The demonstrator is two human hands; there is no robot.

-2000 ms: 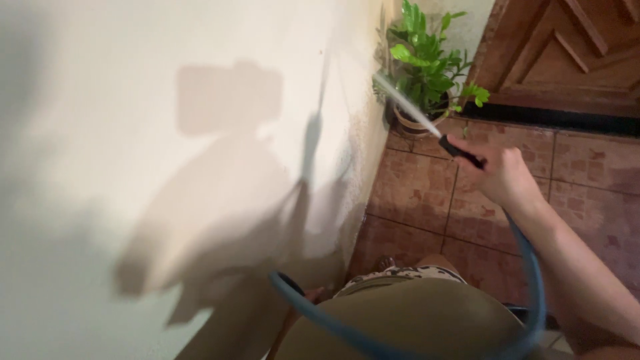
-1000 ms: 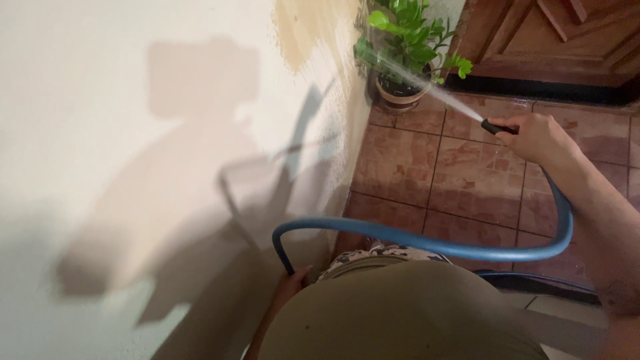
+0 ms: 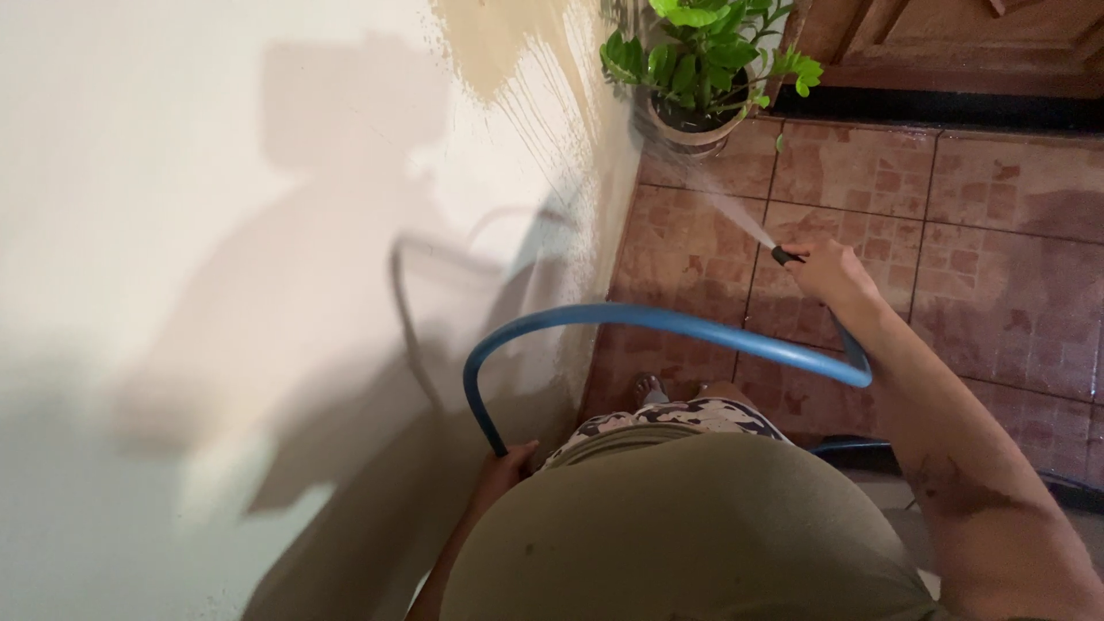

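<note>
My right hand (image 3: 830, 272) grips the black nozzle (image 3: 785, 255) of a blue garden hose (image 3: 655, 319). A spray of water (image 3: 729, 205) leaves it toward the upper left, at the base of a round plant pot (image 3: 690, 136). From my right hand the hose loops across in front of me and down to my left hand (image 3: 509, 464), which is closed around it low beside my left hip; its fingers are partly hidden. A leafy green potted plant (image 3: 707, 60) stands in the pot, in the corner by the wall.
A pale wall (image 3: 345, 259) with a wet tan patch (image 3: 492, 43) fills the left side and bears my shadow. Wet reddish floor tiles (image 3: 845, 233) run to a carved wooden door (image 3: 975, 43) with a dark threshold. More dark hose (image 3: 849, 446) lies behind my right forearm.
The spray, earlier directed at the wall and then across the plant, now points lower, at the pot's base. My right hand has moved down relative to the plant. The tan wall patch has come into view.
</note>
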